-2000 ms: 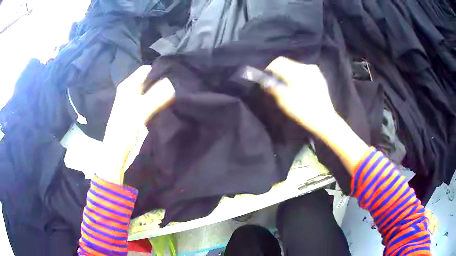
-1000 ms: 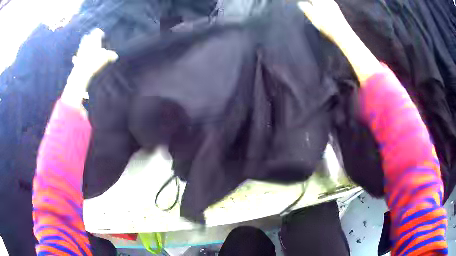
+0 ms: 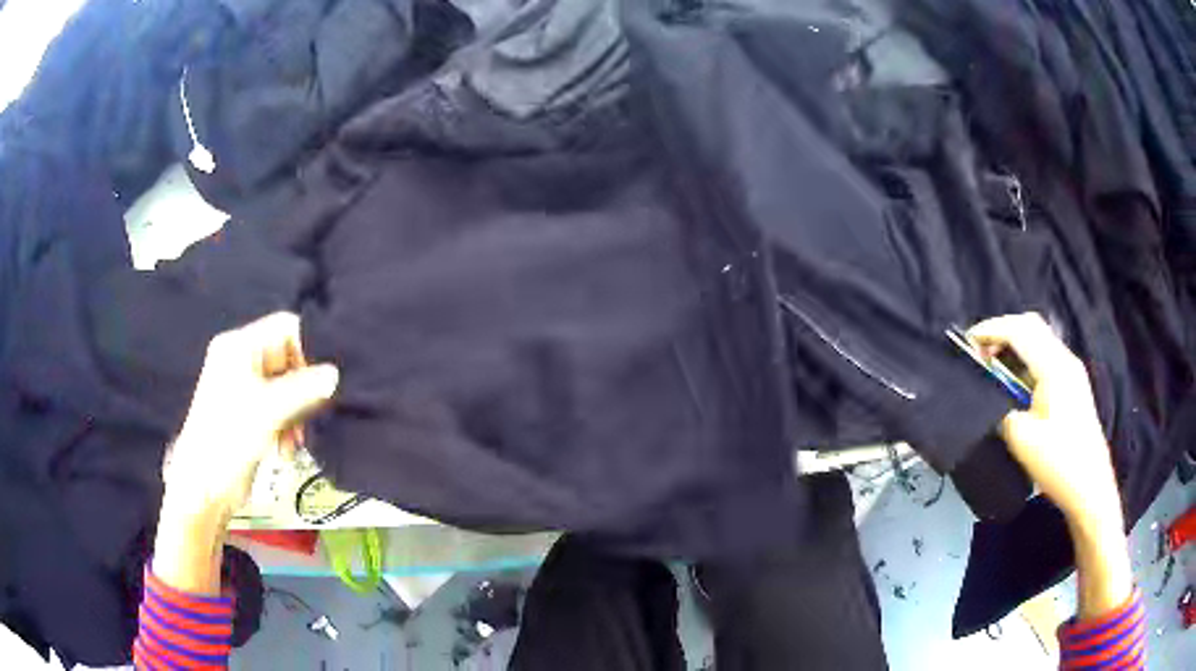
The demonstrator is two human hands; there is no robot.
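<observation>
A dark garment (image 3: 525, 328) is spread over the table edge and the wearer's lap. Its surface is mostly flat, with a sleeve-like part running to the right and a thin pale line on it. My left hand (image 3: 249, 404) pinches the garment's left edge between thumb and fingers. My right hand (image 3: 1053, 413) holds thread snips (image 3: 993, 368), blades pointing up and left, beside the end of the sleeve-like part. Whether the right fingers also grip cloth is hidden.
Dark garments (image 3: 118, 354) heap at the left, and more (image 3: 1115, 171) at the right. Grey cloth (image 3: 558, 59) lies at the back. A white string loop (image 3: 197, 144) lies on the left pile. A green strip (image 3: 352, 561) hangs below the table edge. Scraps litter the floor (image 3: 918, 564).
The garment has been shaken out and now lies flatter and nearer the lap. Both hands have come down towards the wearer and are farther apart than two seconds ago.
</observation>
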